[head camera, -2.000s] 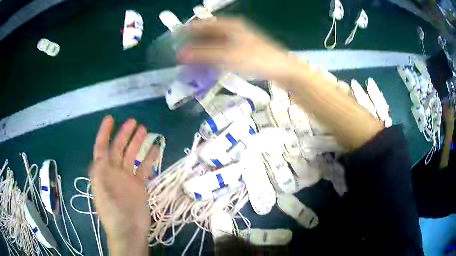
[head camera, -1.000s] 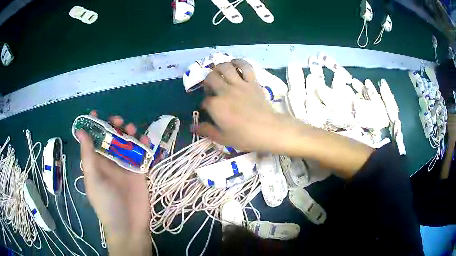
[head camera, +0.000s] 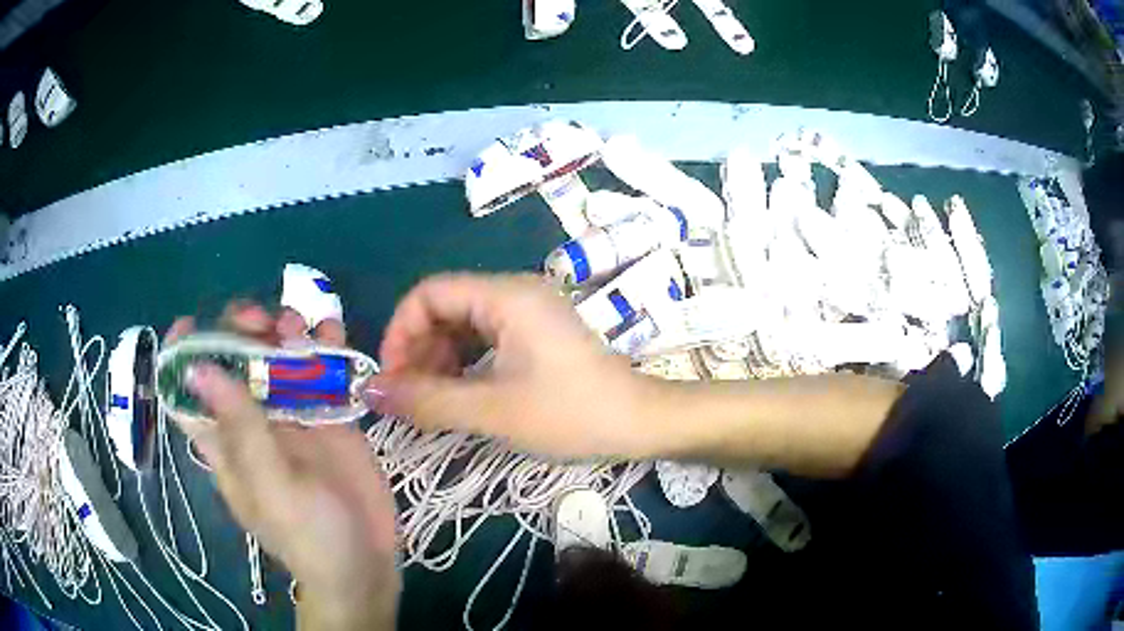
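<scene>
My left hand (head camera: 290, 475) holds an open white bottom housing (head camera: 327, 415), its open side facing me. A green circuit board (head camera: 197, 370) lies at its rounded left end, and a blue battery (head camera: 308, 382) with red lead wires fills the right half. My right hand (head camera: 518, 370) is at the housing's right end, thumb and forefinger pinched together at a small pale tip, perhaps a cord end. The fingertips are slightly blurred. Another white housing (head camera: 312, 293) stands just behind my left fingers.
A tangle of pale cords (head camera: 475, 493) lies below my right hand. White back covers (head camera: 851, 259) are heaped at right, with blue-marked housings (head camera: 530, 166) beside them. More cords (head camera: 31, 456) lie at left. A pale rail (head camera: 308, 154) separates the bench from the belt.
My right hand has moved left and down from the housings by the rail to the held housing's end. The held housing has turned nearly level. Belt units have shifted right.
</scene>
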